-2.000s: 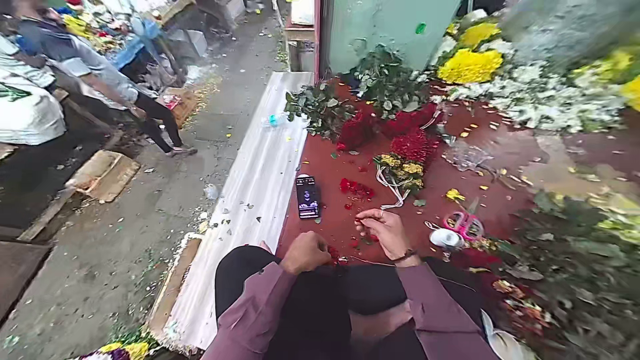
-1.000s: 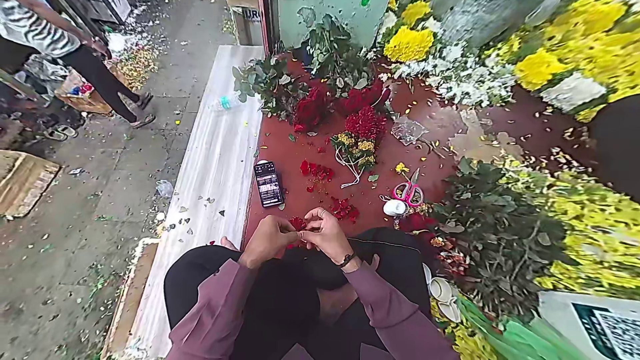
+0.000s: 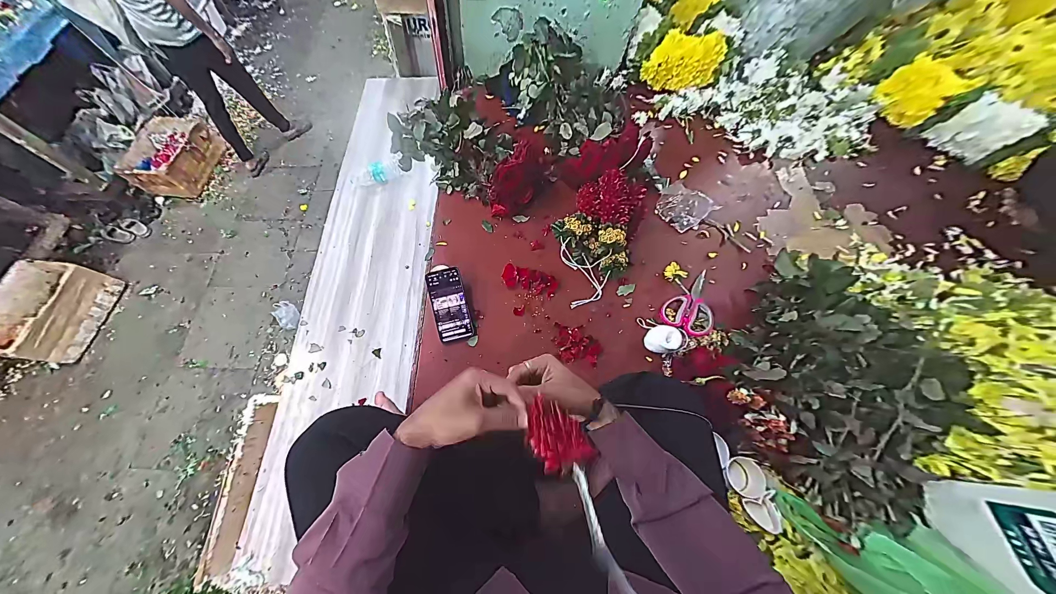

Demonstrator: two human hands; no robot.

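My left hand [image 3: 466, 406] and my right hand [image 3: 554, 384] meet over my lap, thumbs and fingertips pinched together. A short red flower garland [image 3: 554, 437] hangs at their fingertips, and a white cord [image 3: 596, 528] trails down from it. What exactly each hand pinches is hidden. Beyond the hands, loose red petals [image 3: 577, 343] and a small red cluster [image 3: 530, 280] lie on the red surface. A phone [image 3: 450, 304] with its screen lit lies to the left. Pink-handled scissors [image 3: 686, 315] lie to the right, touching a white thread spool [image 3: 663, 339].
Red roses [image 3: 518, 177], a red-and-yellow garland [image 3: 596, 239] and a clear plastic piece [image 3: 685, 206] lie farther back. Leafy stems [image 3: 833, 388] crowd the right. A white board [image 3: 363, 247] edges the left side. A person [image 3: 219, 74] stands in the walkway near a basket [image 3: 177, 161].
My hands remain close together over my lap. The red garland with its white cord now shows beneath them; it was not plainly visible before.
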